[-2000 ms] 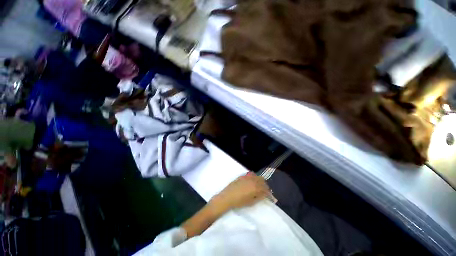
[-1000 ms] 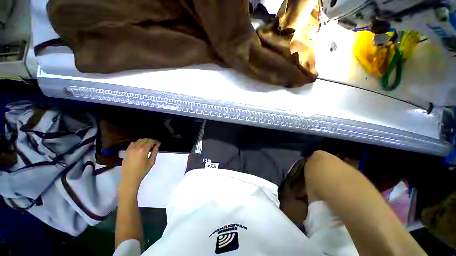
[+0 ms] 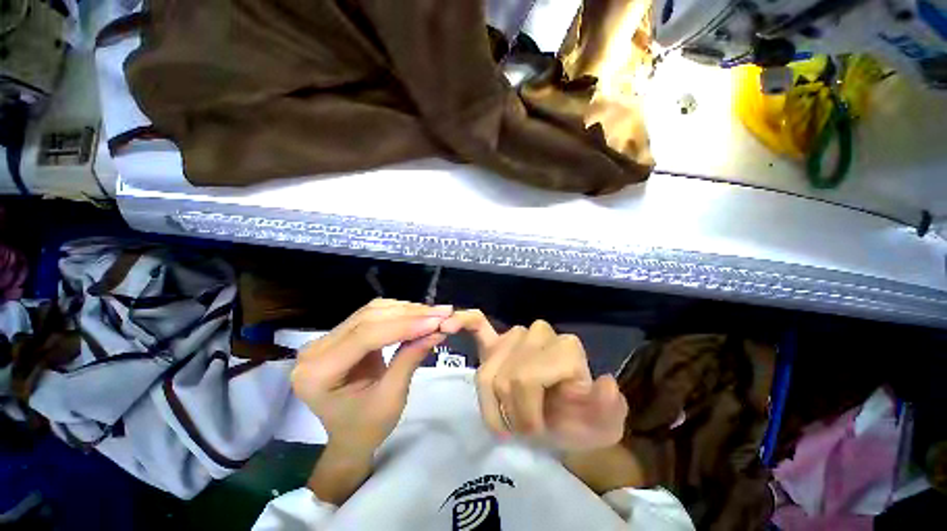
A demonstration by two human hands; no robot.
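My left hand (image 3: 358, 379) and my right hand (image 3: 545, 384) are raised in front of my chest, below the table edge. Their fingertips meet; whether something small is pinched between them cannot be told. The right hand is partly blurred, its fingers curled. The brown fabric (image 3: 301, 93) lies bunched on the white sewing table (image 3: 727, 223), its right end under the lamp by the needle area. The sewing machine head (image 3: 727, 26) is at the top right, cut off by the frame's edge.
A yellow cloth (image 3: 774, 109) and a green handle (image 3: 830, 150) lie under the machine arm. Striped fabric (image 3: 156, 363) is heaped at the lower left. More brown cloth (image 3: 706, 415) hangs at the right, beside pink and white pieces (image 3: 846, 456). The table's wrapped edge (image 3: 498, 254) runs across the view.
Both hands have come up and together in front of my chest; the left was low at the left, the right out of sight. The brown fabric on the table looks unchanged.
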